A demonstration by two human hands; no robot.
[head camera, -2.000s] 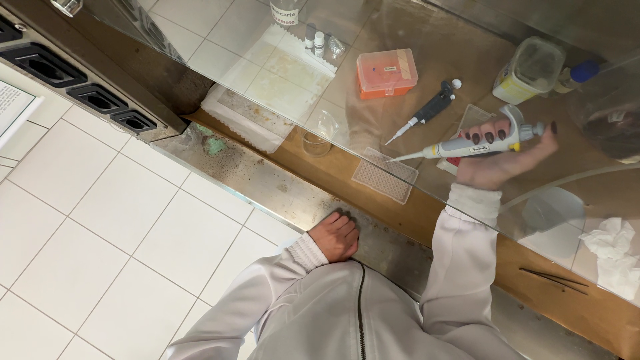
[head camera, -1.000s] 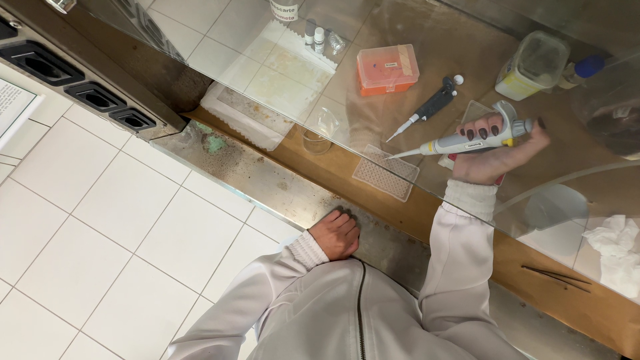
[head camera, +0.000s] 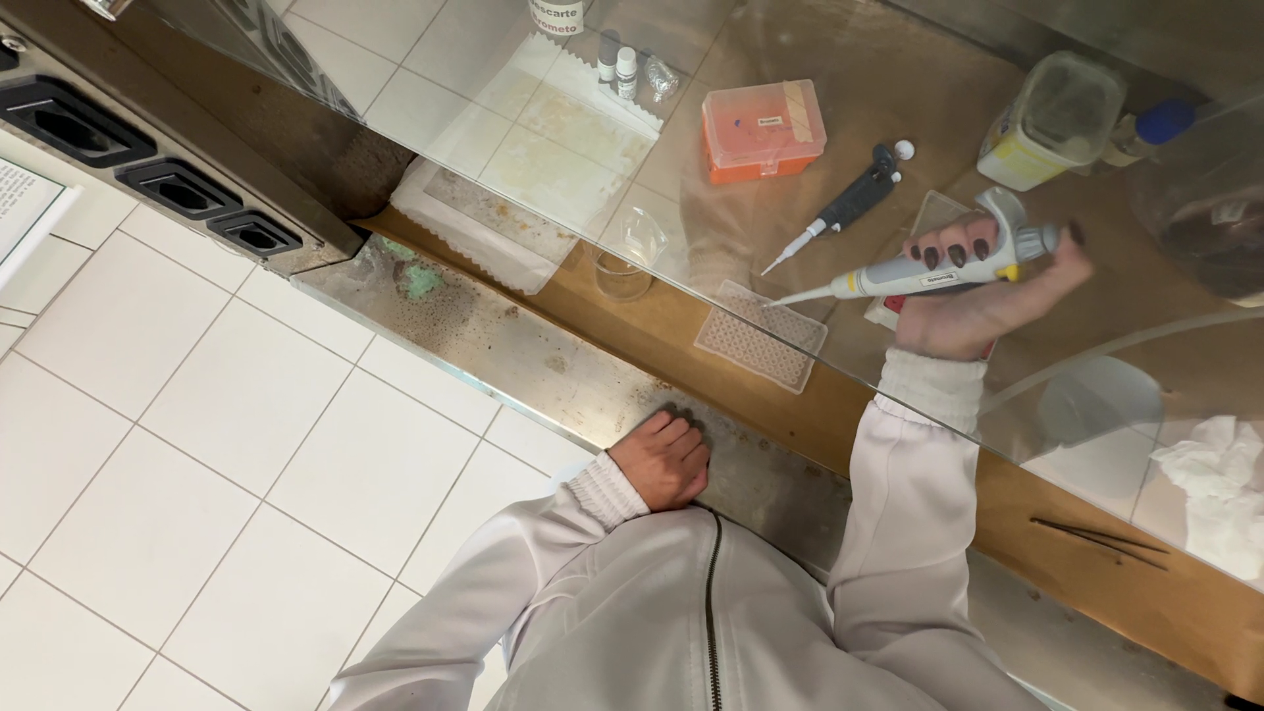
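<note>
Behind the glass sash, my right hand point(head camera: 973, 281) grips a grey and white micropipette point(head camera: 918, 275), thumb by its plunger end. Its tip points left, at the upper edge of a clear multi-well plate point(head camera: 760, 341) lying on brown paper; whether it touches cannot be told. My left hand point(head camera: 664, 459) rests closed on the metal front edge, holding nothing visible. A dark micropipette point(head camera: 854, 197) with a white tip lies beyond the plate. Left of the plate stands a small glass beaker point(head camera: 624, 272). An orange tip box point(head camera: 760, 143) with a clear lid is farther back.
The glass sash point(head camera: 642, 262) crosses above the work surface. Small bottles point(head camera: 626, 74) stand at the back left. A plastic tub point(head camera: 1057, 118) and a blue-capped bottle point(head camera: 1165, 123) are at back right. Crumpled tissue point(head camera: 1220, 484) and dark thin tools point(head camera: 1101, 538) lie at right.
My right hand, with the micropipette in it, has shifted slightly left, and the tip is now over the plate's upper edge. My left hand has stayed in place.
</note>
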